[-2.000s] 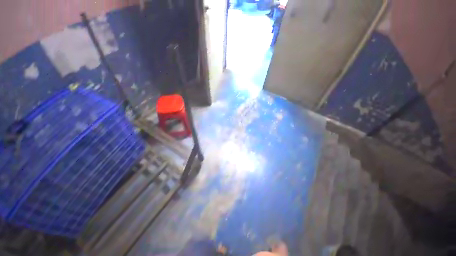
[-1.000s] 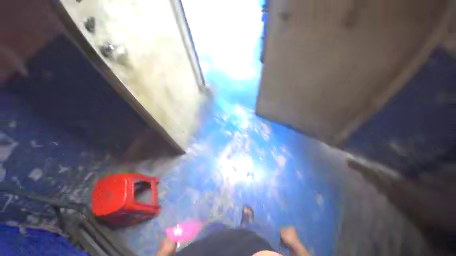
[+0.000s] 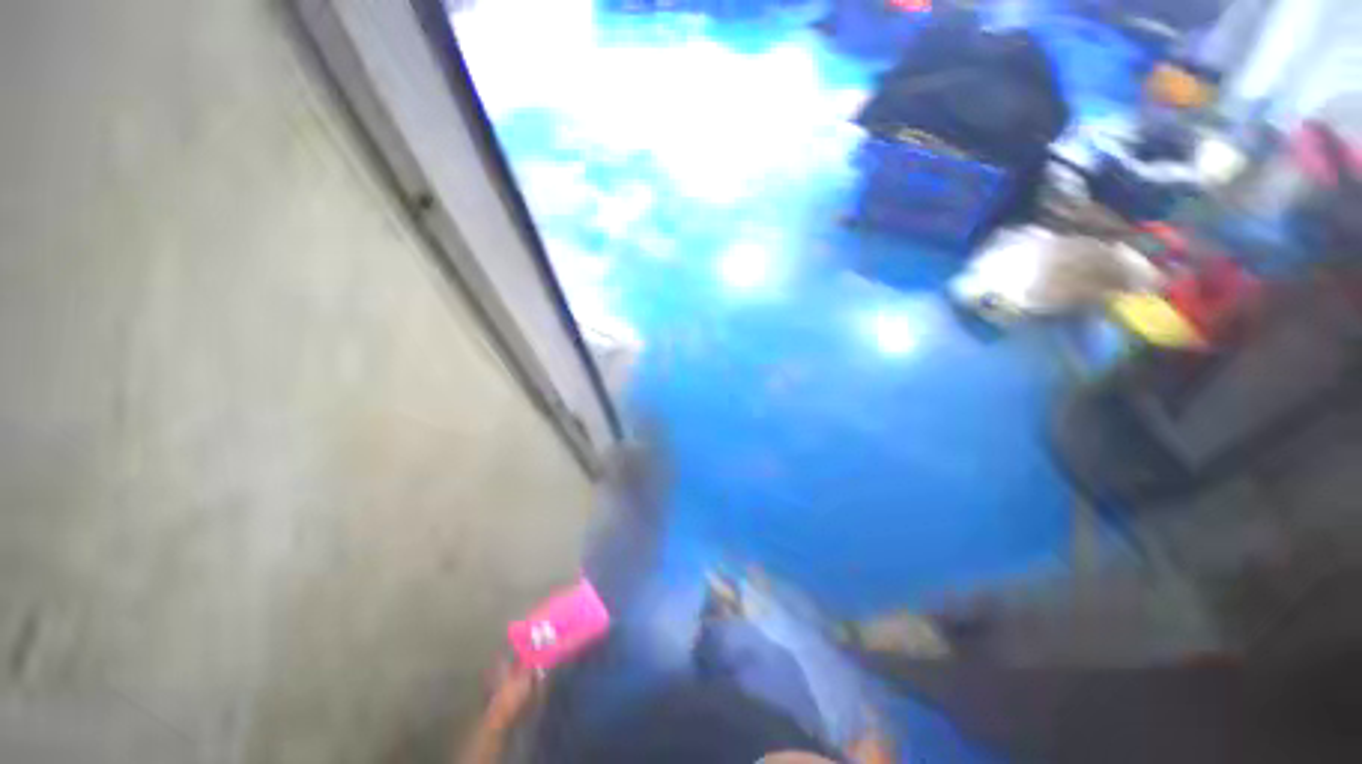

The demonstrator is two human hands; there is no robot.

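A bright pink packet (image 3: pixel 562 625) with a small white mark is held at the lower left of the head view, against a pale wall. My left hand (image 3: pixel 514 696) grips its lower left edge; the fingers are blurred. My right hand (image 3: pixel 866 746) is at the bottom edge, small, blurred and mostly cut off, so its fingers cannot be made out.
A doorway edge (image 3: pixel 508 284) slants down on the left. Beyond it is a shiny blue floor (image 3: pixel 837 433). A blue crate (image 3: pixel 929 188) with dark cloth stands at the upper right. White, yellow and red items (image 3: pixel 1213 296) lie piled at the right.
The view has moved forward to the doorway. The red stool and the blue basket have left the view. The pink packet shows more fully and higher than a second ago.
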